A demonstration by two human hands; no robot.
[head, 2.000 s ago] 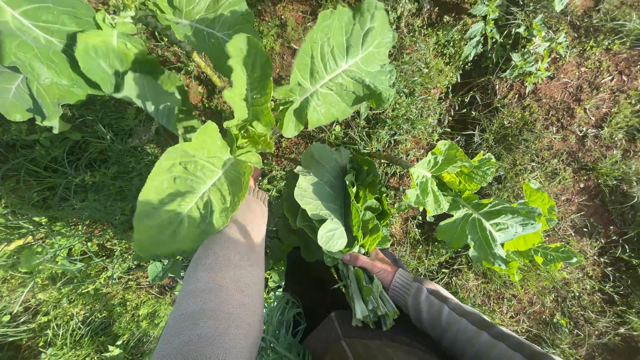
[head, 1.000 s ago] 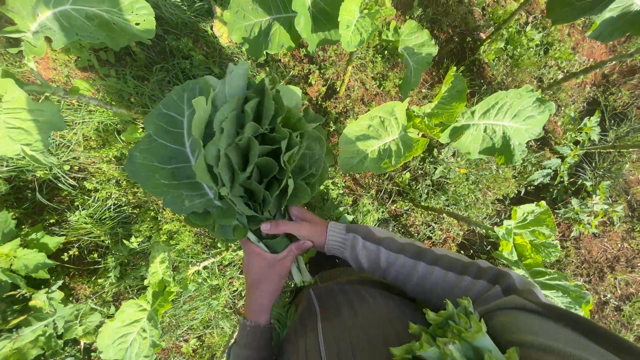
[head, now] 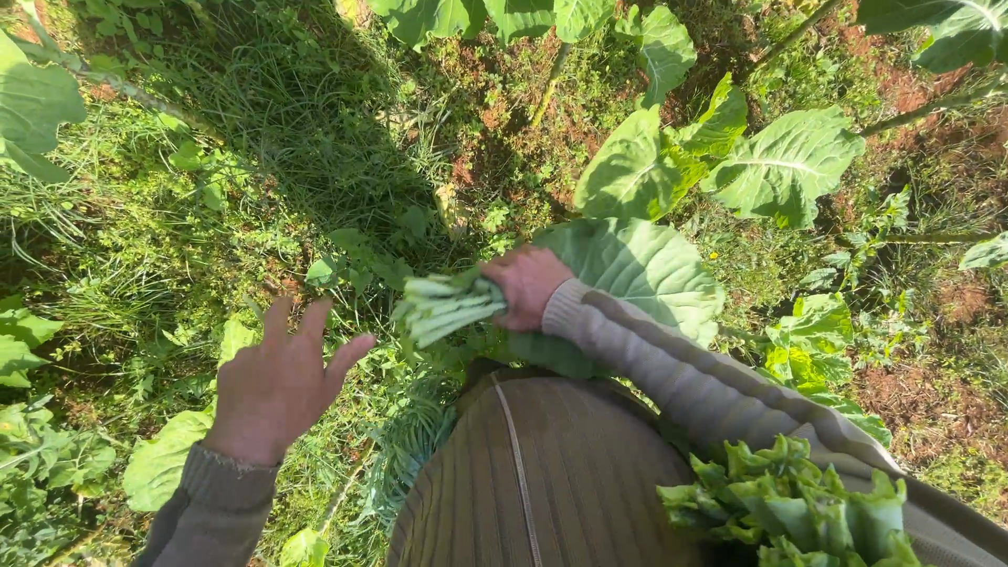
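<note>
My right hand point(head: 529, 287) is closed around the stems of a bunch of collard-like leaves point(head: 630, 268); the cut stem ends point(head: 449, 305) point left, and the broad blades lie to the right, partly behind my wrist and sleeve. My left hand point(head: 276, 382) is apart from the bunch, lower left of the stem ends, its fingers spread and slightly blurred, with nothing in it. A second bundle of green stalks point(head: 795, 504) rests against my right arm at the lower right; what holds it there is hidden.
Leafy plants grow on several sides, with a yellow-green plant point(head: 630, 169) ahead to the right and a thick stalk point(head: 134, 93) at upper left. Grass and weeds point(head: 315, 118) cover reddish soil. Blue-green strands point(head: 413, 449) hang beside my brown ribbed garment point(head: 551, 472).
My left hand has let go of the bunch and moved left. The bunch, upright with both hands at its stems a second ago, has turned so that its stems point left in my right hand.
</note>
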